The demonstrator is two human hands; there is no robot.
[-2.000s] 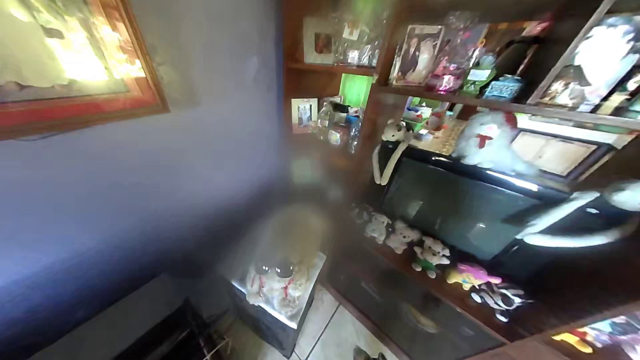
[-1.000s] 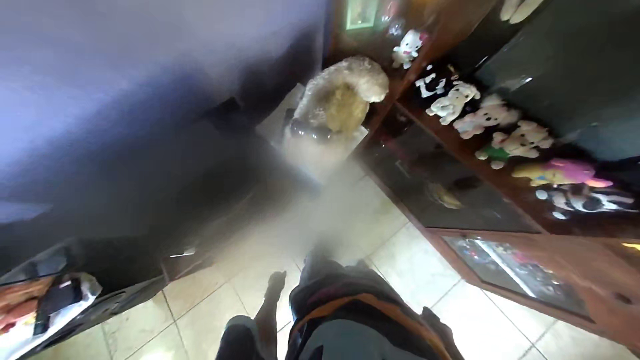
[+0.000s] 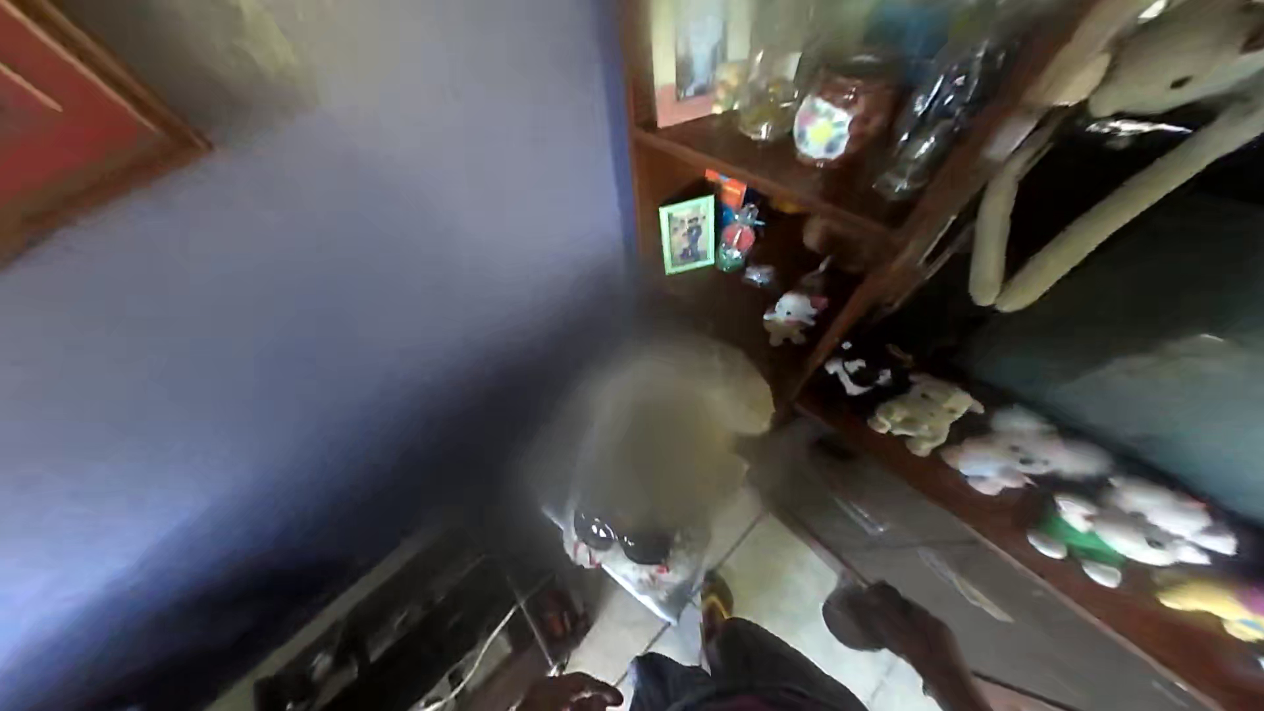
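My left hand point(image 3: 573, 691) is at the bottom edge, partly cut off, with its fingers loosely bent and no object visible in them. My right hand point(image 3: 894, 617) is lower right of centre, beside the front of the wooden cabinet. A dark rounded shape lies at its fingers; blur hides whether it is a held object. Between the hands and farther forward, a large pale plush toy point(image 3: 662, 434) with dark sunglasses point(image 3: 622, 541) sits on a stand with a white top point(image 3: 647, 591). The toy's upper part is heavily blurred.
A wooden shelf unit point(image 3: 770, 168) at right holds a green-framed photo point(image 3: 687, 235), glassware and a row of small plush toys point(image 3: 928, 413) before a dark screen point(image 3: 1155, 326). Dark furniture with a cable point(image 3: 484, 652) stands lower left. A red picture point(image 3: 69, 128) hangs on the wall.
The view has tilted up from the floor since a second ago. Both my hands now show at the bottom. The plush toy remains in the corner beside the shelf unit.
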